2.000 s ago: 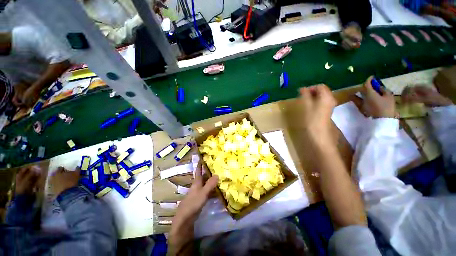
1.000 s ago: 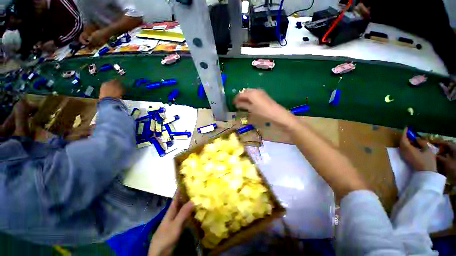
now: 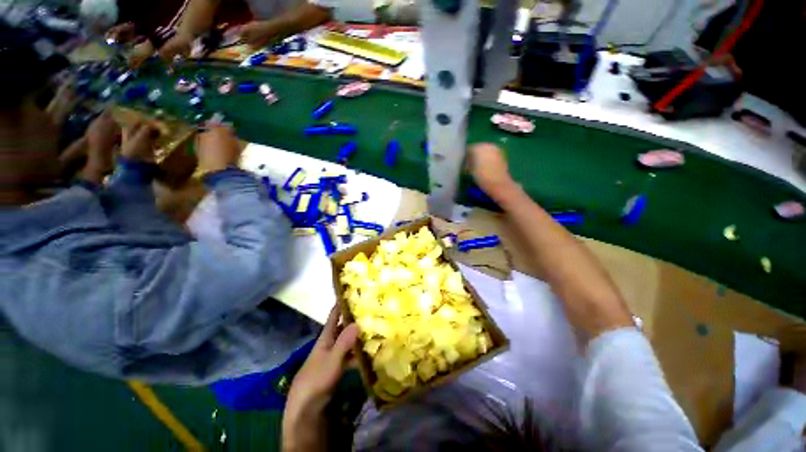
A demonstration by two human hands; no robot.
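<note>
My left hand (image 3: 320, 364) holds the left side of a small brown scrap box (image 3: 496, 347), tilted and full of pale yellow release paper (image 3: 411, 305). My right hand (image 3: 488, 168) is stretched forward to the belt's near edge, just right of the grey metal upright; it is blurred and I cannot tell if it holds anything. A blue battery pack (image 3: 478, 243) lies on the ledge beyond the box's right corner. Another blue pack (image 3: 566, 218) lies at the belt edge, right of my right forearm.
The green belt (image 3: 566, 159) carries blue cells and pink parts (image 3: 661, 159). A grey upright (image 3: 444, 115) stands at the belt edge. Blue cells (image 3: 309, 205) are piled on a white sheet at left, beside a person in a blue sleeve (image 3: 239, 238). Another person's sleeve shows at lower right.
The view has swung left. The box, first lying on the ledge, is now held nearer me by my left hand. My right hand has moved left to beside the upright.
</note>
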